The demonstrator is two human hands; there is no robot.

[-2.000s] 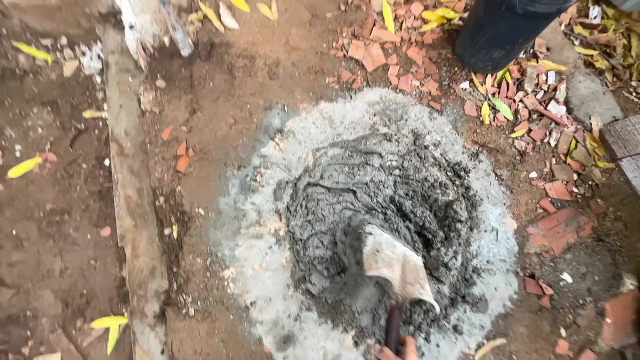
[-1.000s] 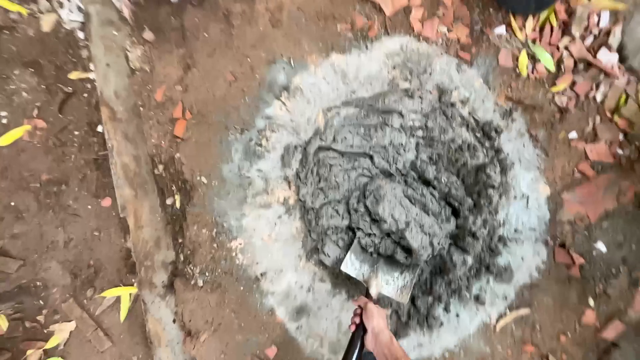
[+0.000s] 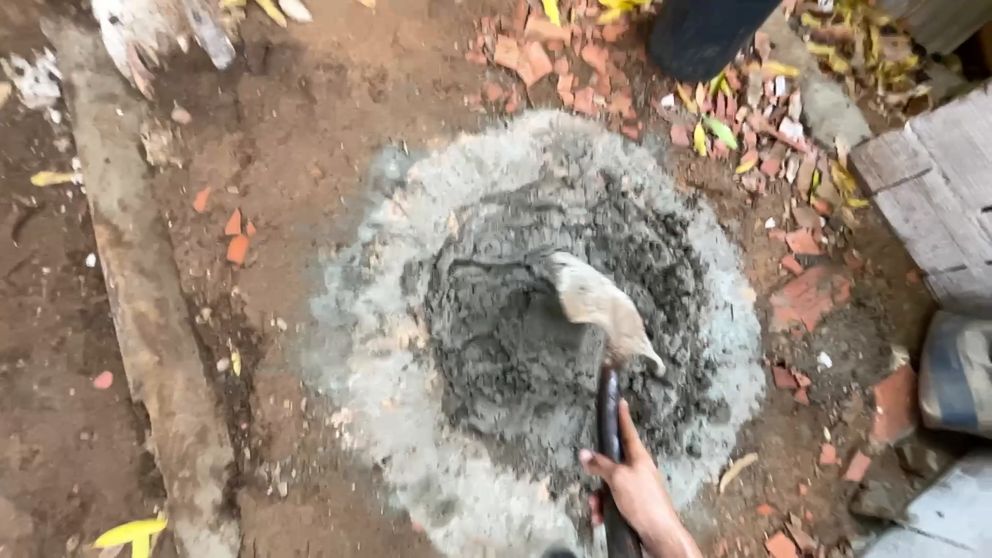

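My right hand [image 3: 635, 477] grips the dark handle [image 3: 609, 418] of a shovel low on its shaft, just behind the blade. The shovel blade [image 3: 597, 298], smeared pale grey, is tilted on its side with its edge against the wet grey mortar [image 3: 504, 372]. A hollow of smoother mortar lies just left of the blade. Around the wet heap runs a ring of paler, drier-looking mix [image 3: 387, 403] on bare soil. The handle's far end is out of frame at the bottom. My left hand is not in view.
A long wooden log [image 3: 155, 333] lies on the soil at left. Broken red tile pieces [image 3: 535, 62] and yellow leaves are scattered at the top and right. A dark bucket-like container [image 3: 705, 35] stands top right, with weathered grey boards [image 3: 942, 194] and a blue-and-white sack-like object [image 3: 961, 372] at right.
A second ago the shovel blade lay flatter, below a mound of mortar; now it is tilted, farther up and right in the heap. My right hand still holds the handle.
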